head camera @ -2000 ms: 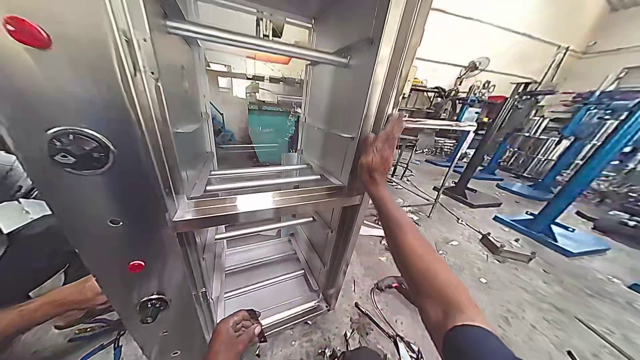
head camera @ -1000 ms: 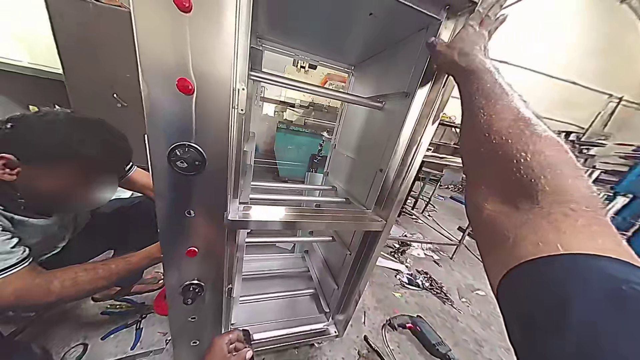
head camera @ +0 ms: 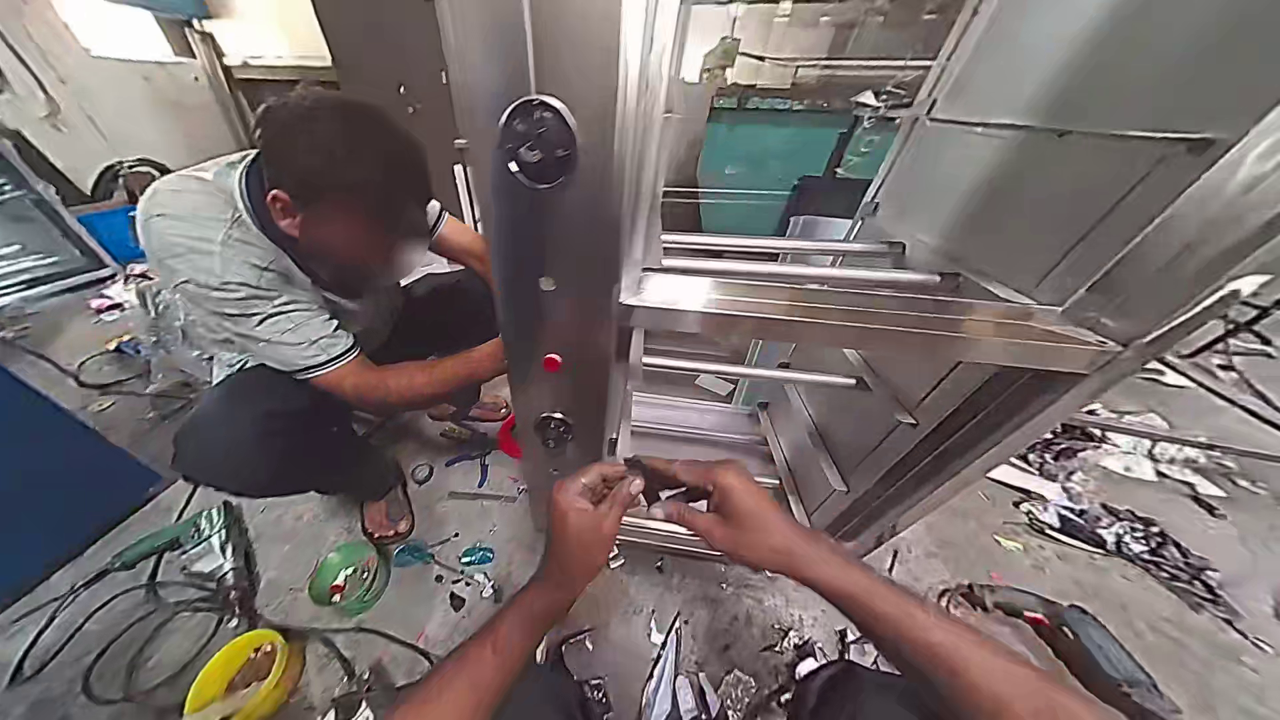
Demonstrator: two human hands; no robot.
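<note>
My left hand (head camera: pixel 590 515) and my right hand (head camera: pixel 735 510) meet in front of the lower opening of a stainless steel cabinet (head camera: pixel 860 325). Between them is a small dark part (head camera: pixel 655 480), pinched by the fingers of both hands; its kind is too blurred to tell. Just above and left of my hands, the cabinet's front panel carries a black knob (head camera: pixel 553 430), a red indicator light (head camera: pixel 552 362) and a round black dial (head camera: pixel 538 142). Metal rods (head camera: pixel 750 372) cross the cabinet's inside.
A person (head camera: pixel 300 260) squats left of the cabinet, arms reaching behind its panel. On the floor lie a green power tool (head camera: pixel 190 550) with a coiled cable, a green bowl (head camera: pixel 348 578), a yellow bowl (head camera: pixel 240 672), pliers (head camera: pixel 475 460) and metal scraps (head camera: pixel 1130 500) at right.
My right hand has come down from the cabinet's right upright to join my left hand at the small dark part. The view has swung left and closer to the cabinet.
</note>
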